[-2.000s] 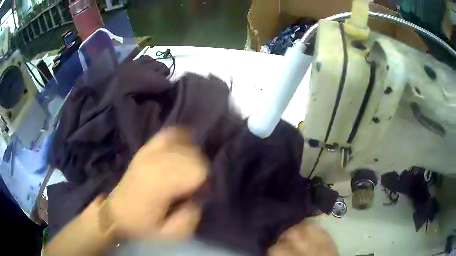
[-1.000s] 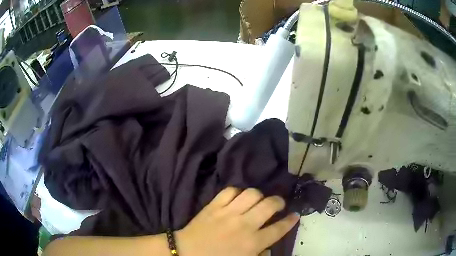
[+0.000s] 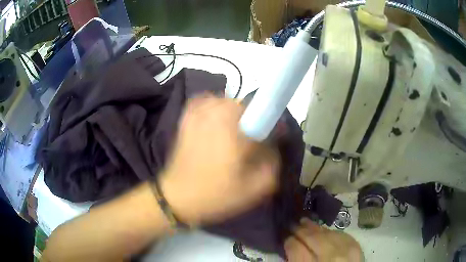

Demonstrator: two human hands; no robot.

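Note:
A dark plum-brown garment (image 3: 112, 128) lies bunched left of the cream-white sewing machine head (image 3: 352, 102), its right part reaching the needle area. My left hand (image 3: 219, 164), blurred, is over the garment with fingers curled down; the lamp and blur hide what its fingers hold. A small dark pointed thing with an orange spot shows just above it; I cannot tell what it is. My right hand (image 3: 324, 245), cut off by the bottom edge, has its fingertips closed on the garment's edge below the needle area. Presser foot and needle are mostly hidden.
The white lamp tube (image 3: 278, 84) hangs left of the head. A ribbed brass knob (image 3: 371, 207) and dark scraps (image 3: 429, 207) are at right. A black cord (image 3: 225, 60) lies behind the garment, before an open carton (image 3: 260, 20).
My left hand has lifted from the cloth near the needle and moved up and left. My right hand has come into view at the bottom. The garment's right part has shifted, and the view has moved slightly.

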